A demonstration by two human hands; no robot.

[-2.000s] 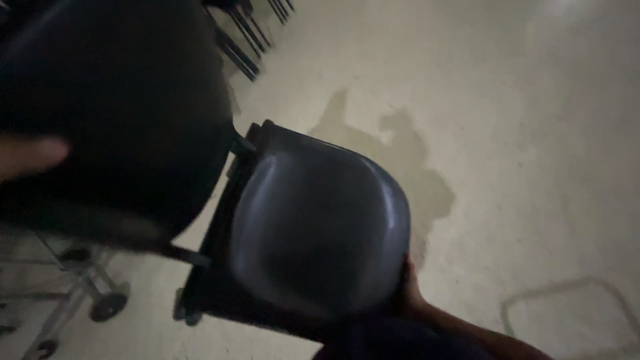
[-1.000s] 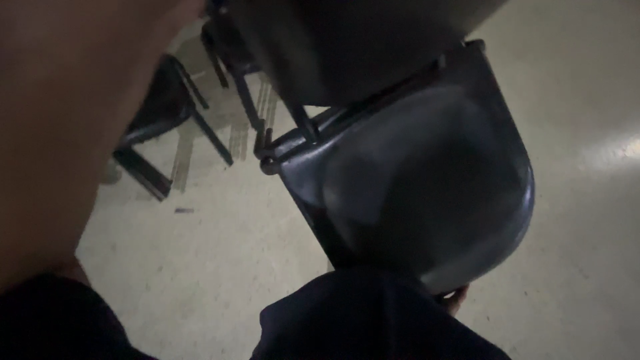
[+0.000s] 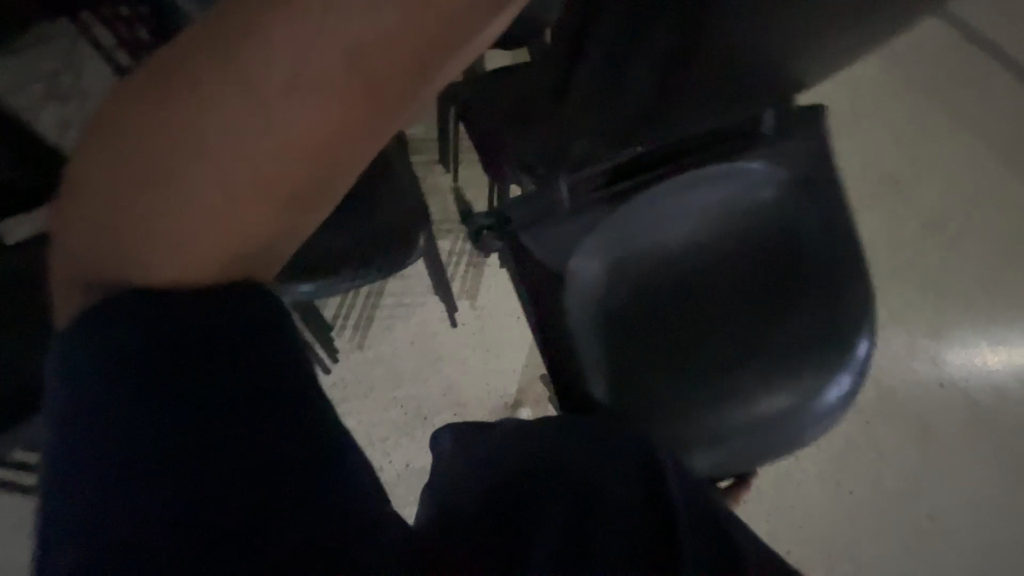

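A black chair with a smooth, rounded seat (image 3: pixel 720 312) fills the right half of the view, tilted. Its dark backrest (image 3: pixel 704 56) rises toward the top edge. Only a small part of my right hand (image 3: pixel 740 488) shows, at the seat's lower front edge; the rest is hidden behind the seat and a dark sleeve. My left forearm crosses the upper left and reaches up toward the backrest side, and its hand lies outside the frame. The picture is dim and blurred.
Another black chair (image 3: pixel 360 232) stands left of centre, partly behind my forearm. More dark chairs and chair legs are at the top centre and left edge. The pale floor (image 3: pixel 944 264) shows at the right and between the chairs.
The view has swung a lot. My left hand, seen by the backrest two seconds ago, has left the frame; now its forearm crosses the view. The right hand stays at the seat edge.
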